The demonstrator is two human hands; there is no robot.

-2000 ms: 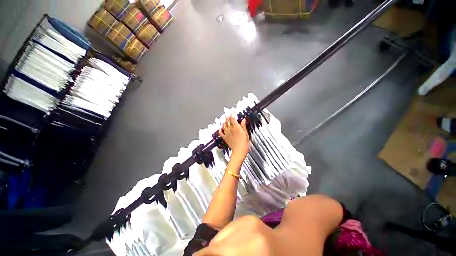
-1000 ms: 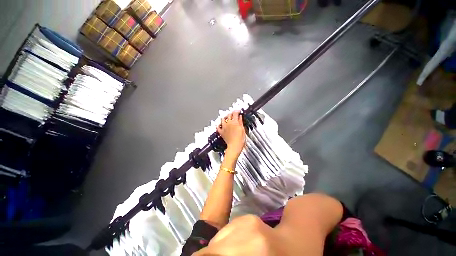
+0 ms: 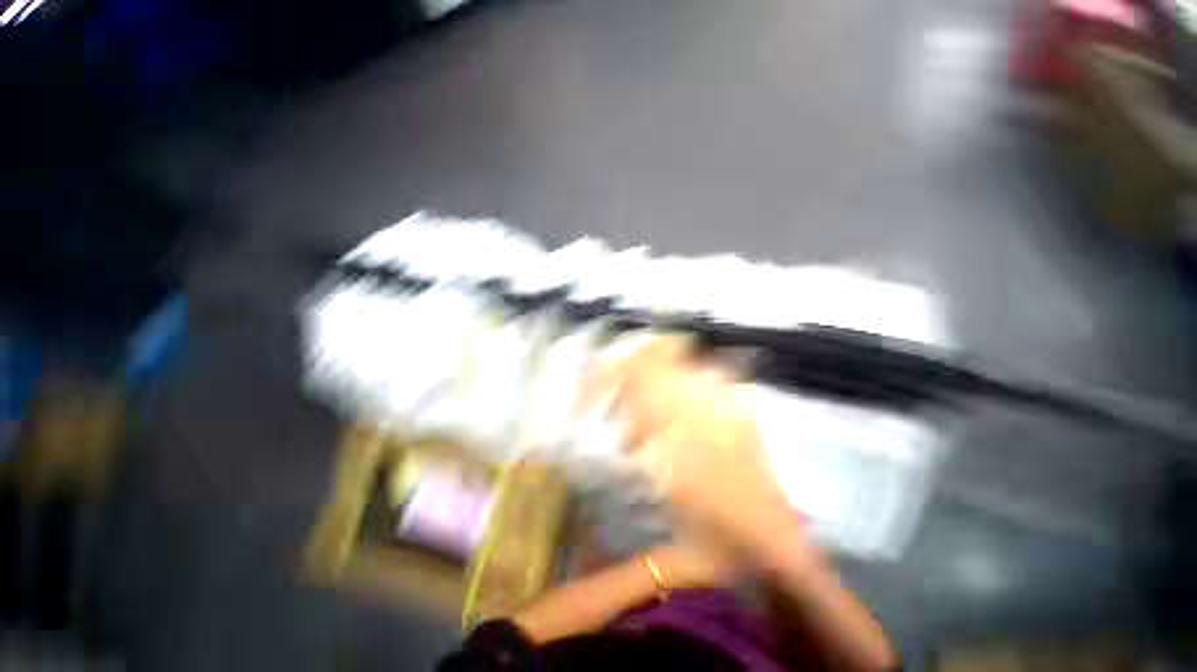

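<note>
The whole view is blurred. White garments hang in a tight row across the middle, with black hangers bunched on the dark rail. My right hand is over the garments just below the hangers; its fingers are smeared, and any grip cannot be made out. My left hand, beyond the gold bracelet, is low in the view and partly covered by my right forearm; what it holds cannot be told.
A brown carton with yellow edges stands below the garments at left, with a pale pink paper in or on it. A red thing and brown boxes are at the upper right. Blue patches show at the far left.
The view has swung, so the rail now runs nearly level. My left hand has come off the rail and down towards my body. My right hand has come into view over the garments.
</note>
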